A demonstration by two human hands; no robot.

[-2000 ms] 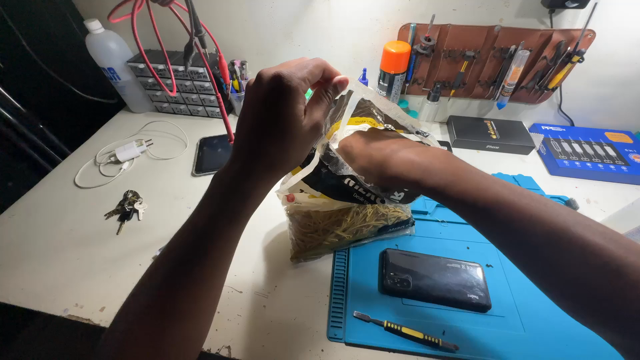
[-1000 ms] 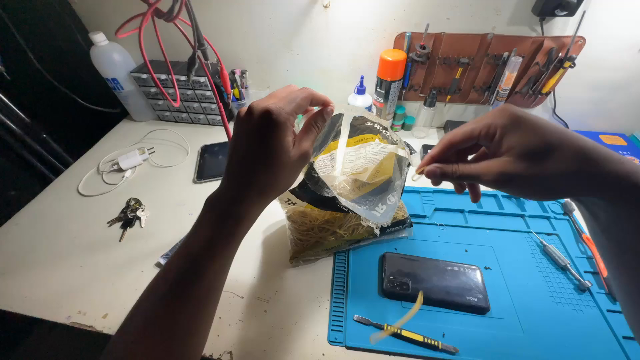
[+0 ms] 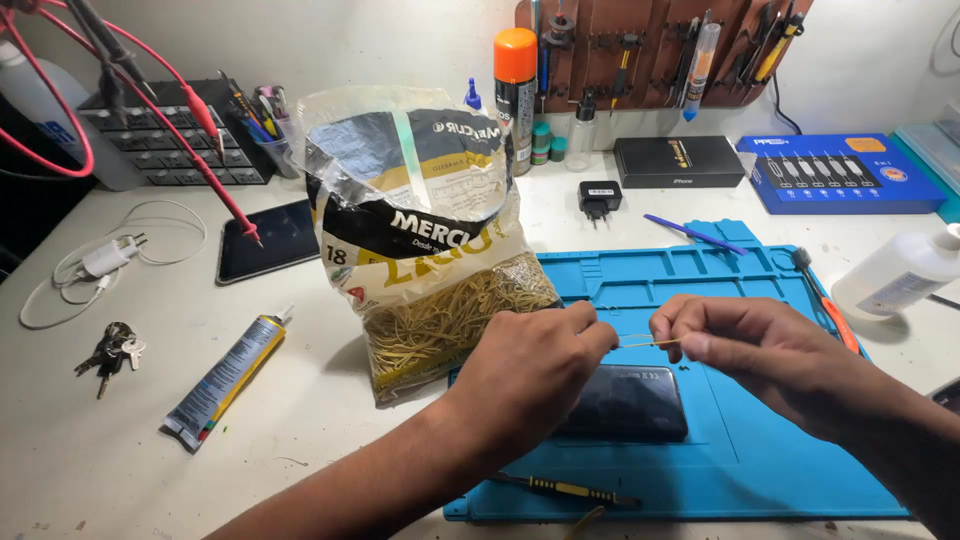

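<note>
A thin yellow rubber band [image 3: 637, 343] spans the gap between my two hands. The fingertips of my left hand [image 3: 536, 360] pinch one end, and my right hand [image 3: 727, 345] pinches the other. Below them a black smartphone [image 3: 630, 405] lies back up on the blue silicone repair mat [image 3: 720, 472], partly covered by my left hand. Left of my hands stands an open plastic bag of rubber bands [image 3: 457, 300]. A yellow and black pry tool [image 3: 574, 489] rests near the mat's front edge. Another rubber band [image 3: 586, 522] shows at the bottom edge.
On the left lie keys [image 3: 110, 352], a glue tube [image 3: 229, 379], a white charger [image 3: 112, 256] and a dark-screened device [image 3: 274, 240] beneath a red probe [image 3: 225, 199]. Behind stand a spray can [image 3: 515, 101] and boxes [image 3: 679, 161]. A white bottle [image 3: 900, 270] stands right.
My left hand has let go of the bag's top and come down over the mat. My right hand, in the bag at first, has come out and now shares a rubber band with the left.
</note>
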